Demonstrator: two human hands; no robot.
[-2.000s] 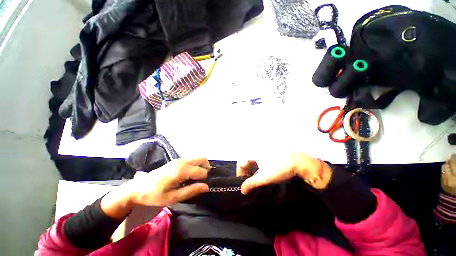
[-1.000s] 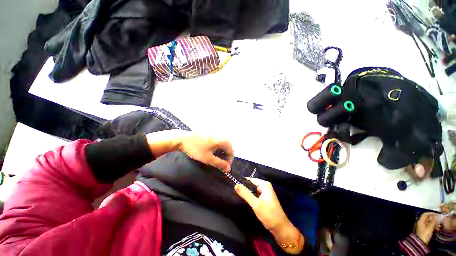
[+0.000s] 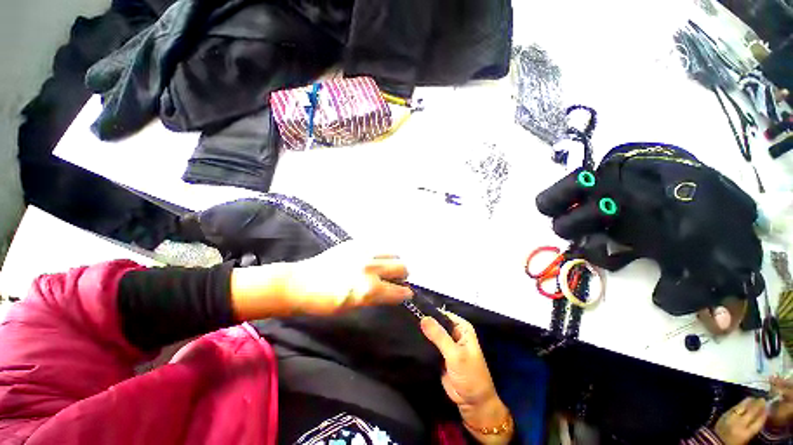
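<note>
A black garment (image 3: 348, 326) lies across my lap below the table edge. A short silver chain-like trim (image 3: 416, 308) shows on its edge between my hands. My left hand (image 3: 352, 282) comes in from the left, its fingers closed at the upper end of this edge. My right hand (image 3: 459, 352), with a gold bracelet at the wrist, pinches the edge lower down, thumb on the near side. A small light spot shows by its fingertips. No needle or thread can be made out. Another part of dark cloth with a silver line (image 3: 309, 217) lies left of my hands.
On the white table (image 3: 365, 195) are a striped bundle (image 3: 335, 113), black garments (image 3: 261, 52), red-handled scissors (image 3: 543, 271) under a tape roll (image 3: 581, 282), green-ended cones (image 3: 565, 204) and a black bag (image 3: 687, 226). Another person's hands (image 3: 746, 421) show at lower right.
The view has turned and shifted since the first frame. My left arm now reaches across from the left, and my right hand is lower. Since the second frame my left hand has moved slightly; both stay at the edge.
</note>
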